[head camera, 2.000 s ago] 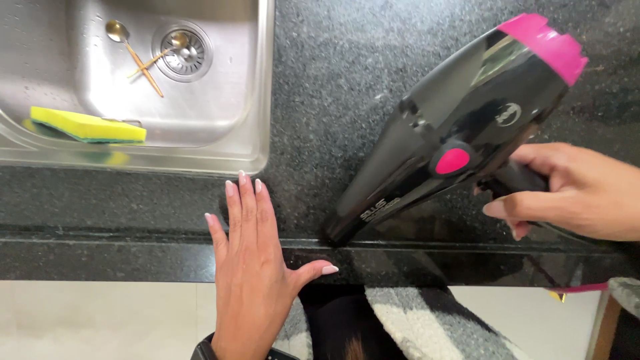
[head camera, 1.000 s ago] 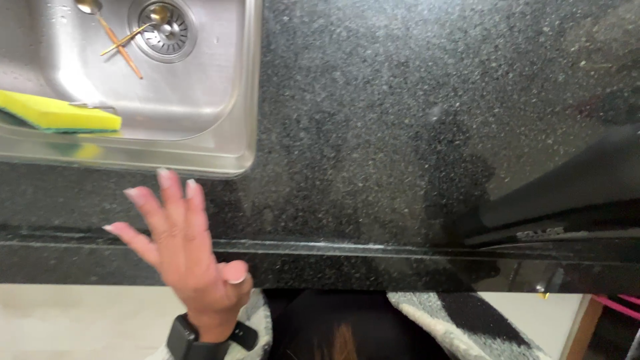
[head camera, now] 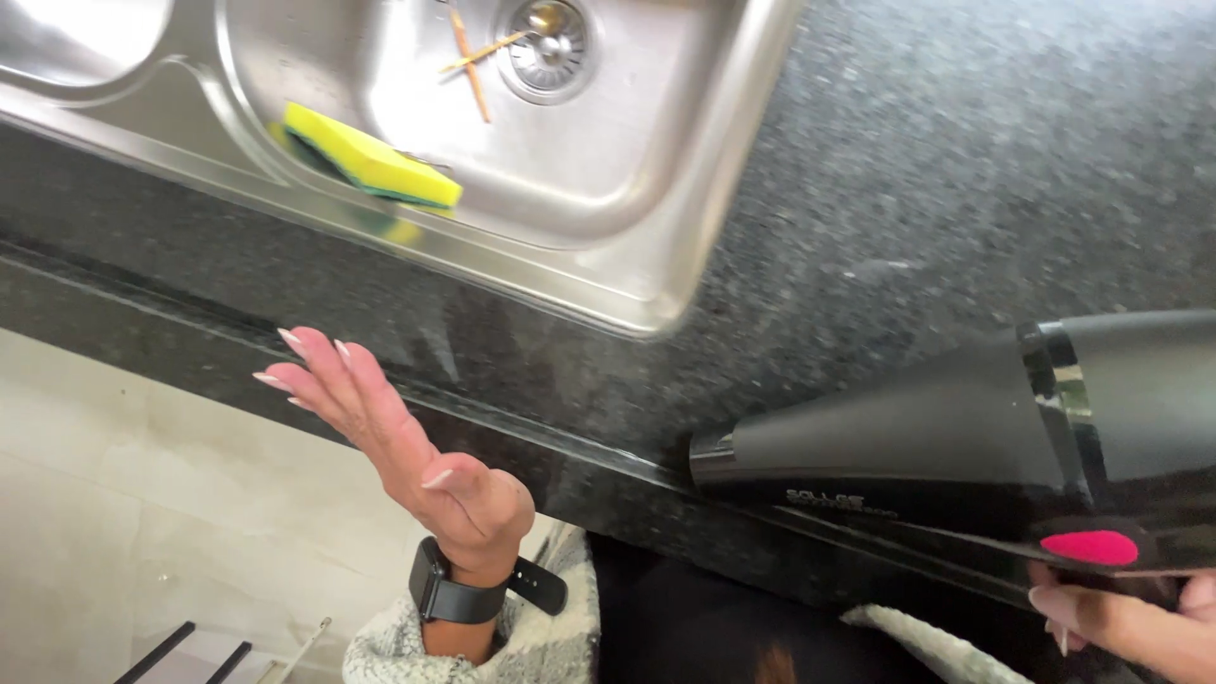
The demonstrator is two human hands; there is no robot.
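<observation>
A black hair dryer [head camera: 912,427] with a pink oval patch lies across the right of the view, its narrow nozzle pointing left over the counter's front edge. My right hand [head camera: 1121,617], partly cut off at the lower right, grips its handle, which is mostly hidden. With fingers spread and palm partly turned up, my left hand [head camera: 408,446] is raised near the counter edge, to the left of the nozzle, and holds nothing. A black watch [head camera: 465,594] is on that wrist.
The stainless steel sink [head camera: 655,294] holds a yellow and green sponge [head camera: 370,161] and crossed spoons [head camera: 470,62] by the drain [head camera: 549,57]. Dark speckled granite countertop [head camera: 912,218] surrounds it. Pale floor [head camera: 142,456] shows below, with dark bars at the lower left.
My left hand, flat on the counter edge two seconds ago, has lifted and turned. The hair dryer, mostly out of view a second ago, shows again, pointing left. The view has shifted and tilted.
</observation>
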